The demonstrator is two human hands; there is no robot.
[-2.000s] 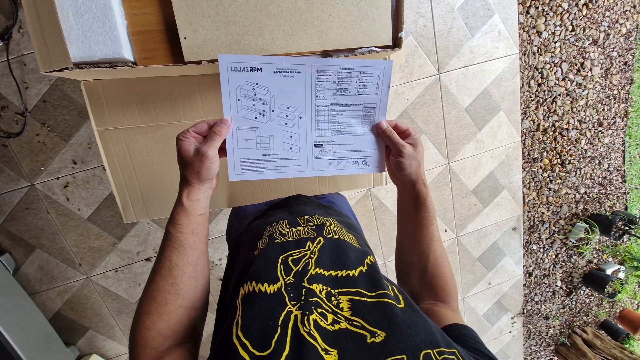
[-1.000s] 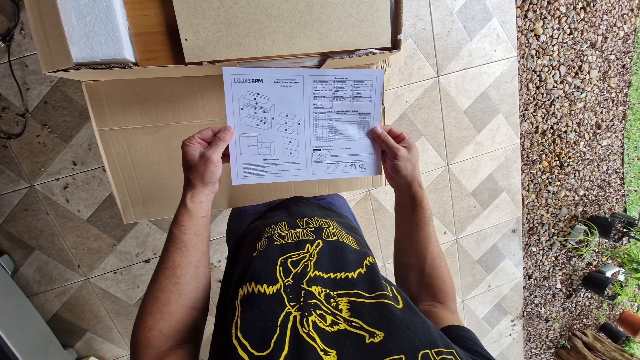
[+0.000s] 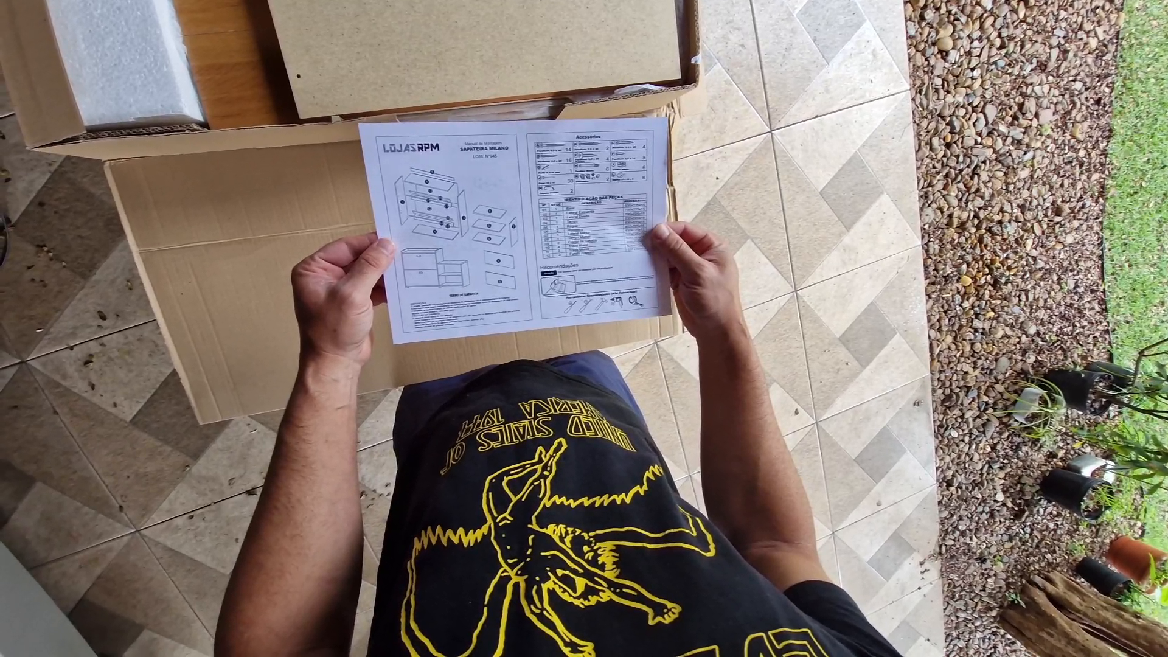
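Note:
A white printed assembly instruction sheet (image 3: 529,228) is stretched between my two hands, with exploded furniture drawings on its left half and tables on its right half. My left hand (image 3: 342,297) pinches its left edge between thumb and fingers. At the right edge, my right hand (image 3: 698,274) grips it the same way. Behind the sheet lies an open cardboard box (image 3: 228,137), its flap (image 3: 246,292) spread toward me. Inside the box are a tan fiberboard panel (image 3: 484,50), a wood-toned board (image 3: 228,64) and a white foam block (image 3: 128,59).
Patterned floor tiles (image 3: 821,182) surround the box. A strip of pebbles (image 3: 1004,164) and grass (image 3: 1141,182) runs along the right. Several plant pots, including a black one (image 3: 1072,493), and a weathered log (image 3: 1068,620) stand there. A pale surface (image 3: 32,611) shows at lower left.
The sheet, held in both hands throughout, has tilted slightly, its left side now lower than its right.

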